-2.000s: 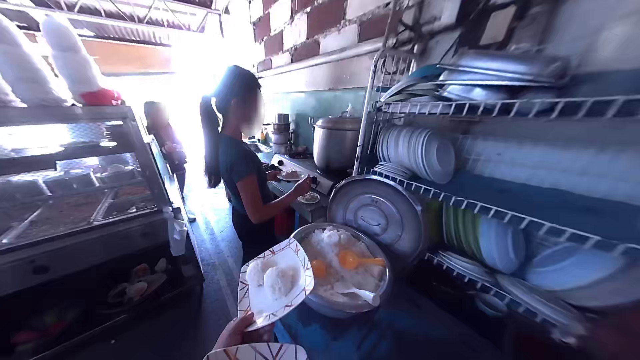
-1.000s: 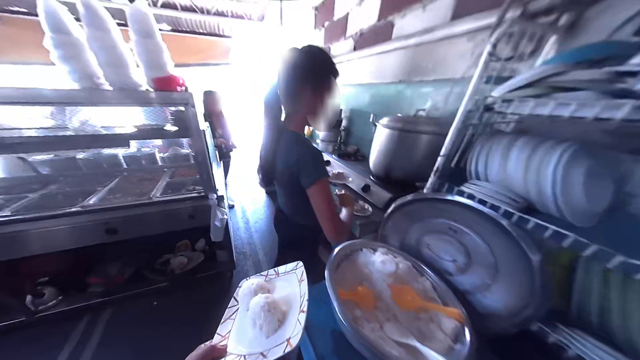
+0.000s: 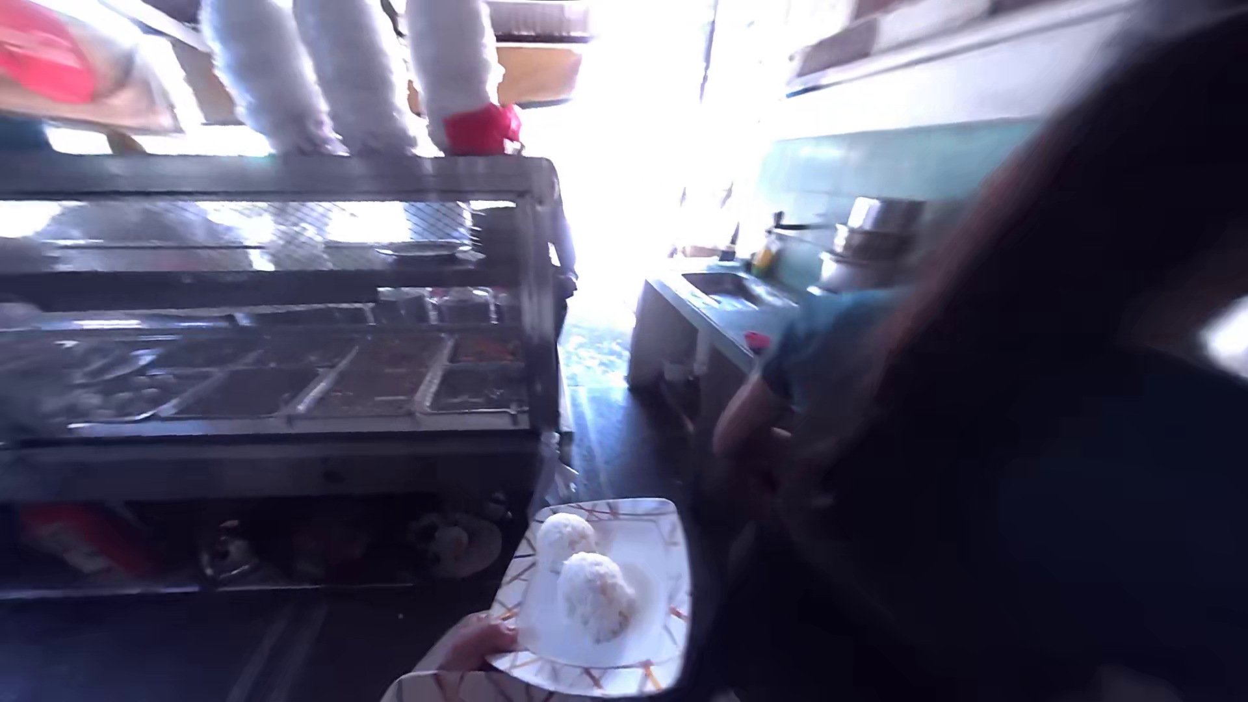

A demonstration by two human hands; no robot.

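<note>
My left hand grips the near left edge of a square white plate with a patterned rim. Two rounded mounds of white rice sit side by side on it. Below my fingers, at the bottom edge of the view, the rim of a second patterned plate shows; how it is held cannot be told. My right hand is not in view.
A glass-fronted food display case with metal trays of food stands on the left. Dark hair and clothing of a person fill the right side, close by. Beyond are another person's arm, a sink and stacked pots.
The view has swung left, so the rice basin, its large lid and the dish rack are out of sight. The plate with rice has stayed in my left hand. The person at right now appears much closer.
</note>
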